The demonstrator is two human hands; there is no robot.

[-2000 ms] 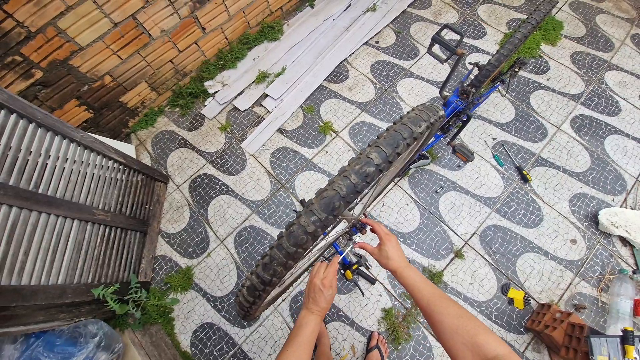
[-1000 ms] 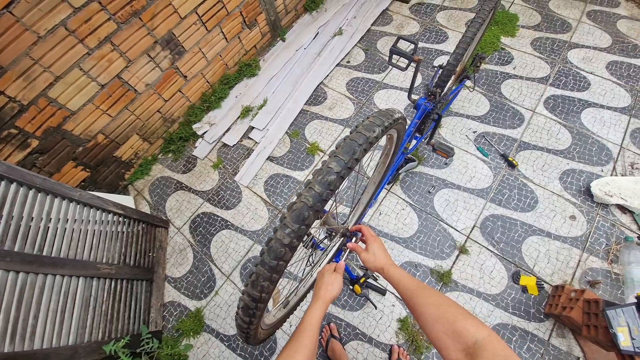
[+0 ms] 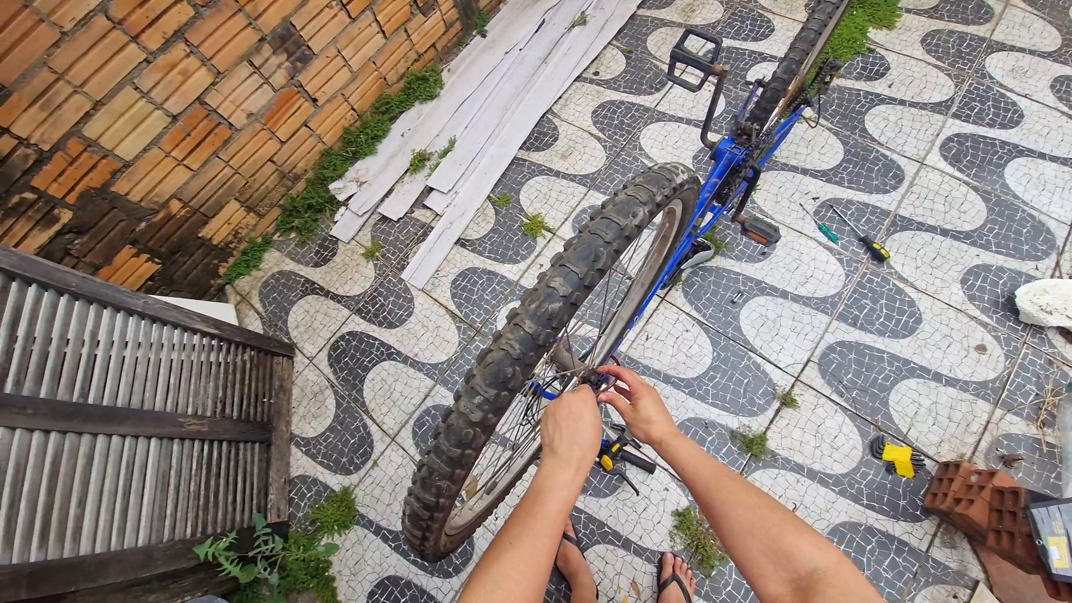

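A blue bicycle stands upside down, its knobby tire nearest me and its blue frame beyond. Both hands meet at the wheel's hub end, beside the spokes. My left hand is curled there with the fingertips hidden behind its back. Close against it, my right hand has its thumb and fingers around the axle area; whether a small part lies between them cannot be told. Below the hands, the handlebar grip and a brake lever with yellow parts rest near the paving.
Two screwdrivers, one with a black and yellow handle, lie on the patterned paving at right. A yellow hex key holder is near the hollow bricks. White boards lie along the brick wall; a slatted wooden shutter stands left.
My left hand has moved up to the hub end, close against my right hand. It was lower, near the brake lever, one second ago.
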